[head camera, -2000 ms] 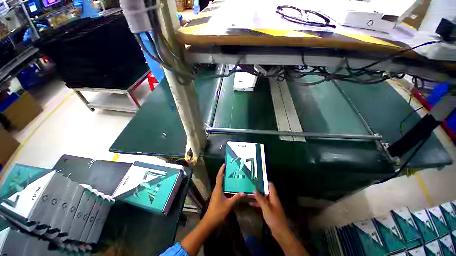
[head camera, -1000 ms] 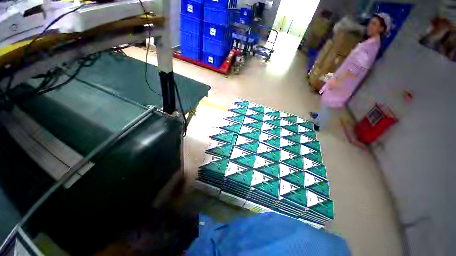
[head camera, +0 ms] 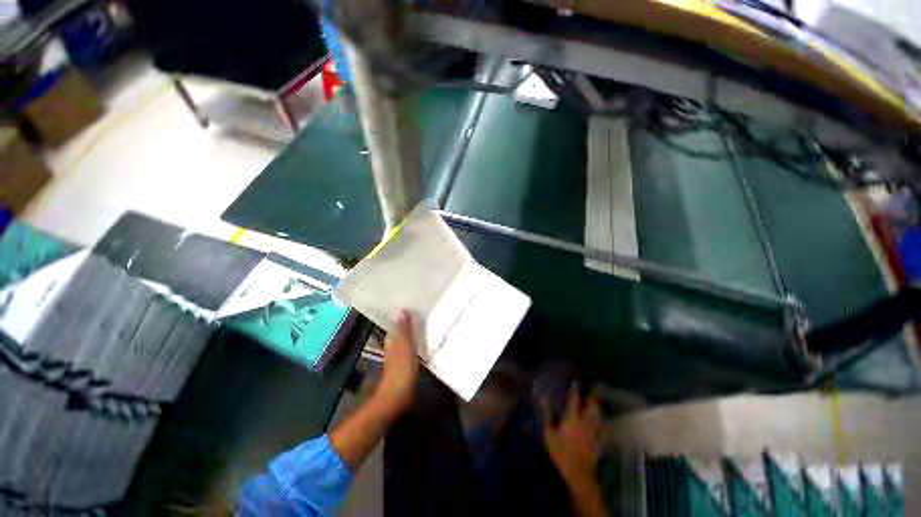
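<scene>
My left hand (head camera: 396, 376) holds an open carton (head camera: 481, 321) by its near left edge, thumb on the pale inside. The carton is tilted, with a greyish lid panel and a whiter base panel. A small yellow-green strip (head camera: 387, 240) shows at its upper left edge. My right hand (head camera: 574, 429) is low, to the right of the carton and apart from it. It is blurred and dark, so its fingers are hard to read. A closed teal and white carton (head camera: 293, 312) lies on the dark bench at left.
Carton stacks (head camera: 101, 313) lean at far left; rows of teal cartons (head camera: 788, 487) stand at lower right. A pale post (head camera: 389, 151) rises behind the held carton. The green conveyor (head camera: 515, 172) carries a small white unit (head camera: 536, 91). A shelf with cables crosses above.
The view has swung back left from the floor stack of cartons and a person in pink. Two seconds ago both hands held a closed carton; now an open one is in my left hand alone.
</scene>
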